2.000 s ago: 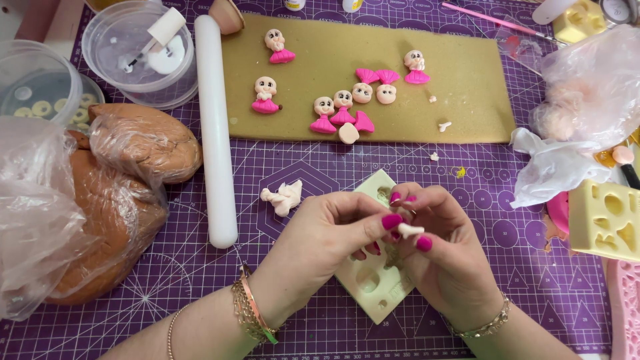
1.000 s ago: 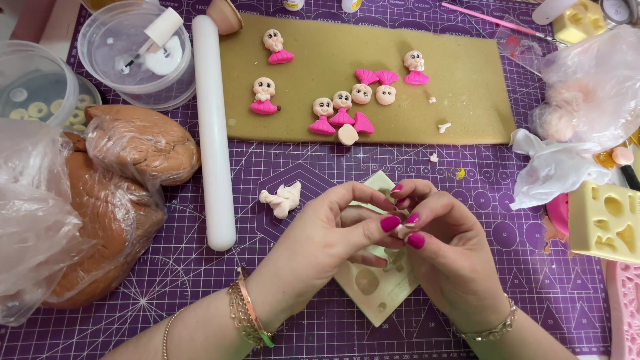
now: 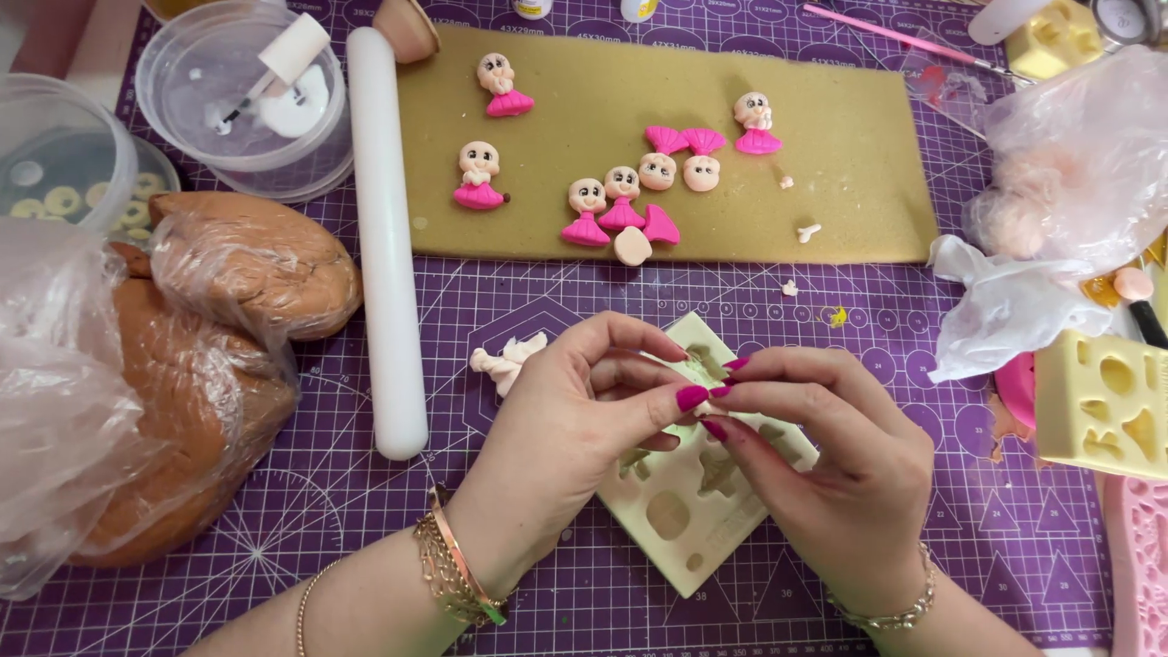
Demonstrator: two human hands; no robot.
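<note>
My left hand and my right hand meet fingertip to fingertip, pinching a small piece of pale clay that is mostly hidden by the nails. Beneath them a pale yellow-green silicone mold with shaped cavities lies tilted on the purple cutting mat. A torn lump of pale clay sits just left of my left hand. Beyond, on an olive-coloured slab, stand or lie several small figures with pale heads and pink bases, such as one figure. A tiny forked clay piece rests near its front edge.
A white rolling pin lies at the left, beside plastic-wrapped brown clay. Behind are clear tubs, one with a brush. At the right are a plastic bag of pale clay, a yellow mold and a pink mold.
Two seconds ago a pale, elongated clay piece showed clearly between my fingers; now my fingertips mostly cover the clay. My hands have stayed together above the mold.
</note>
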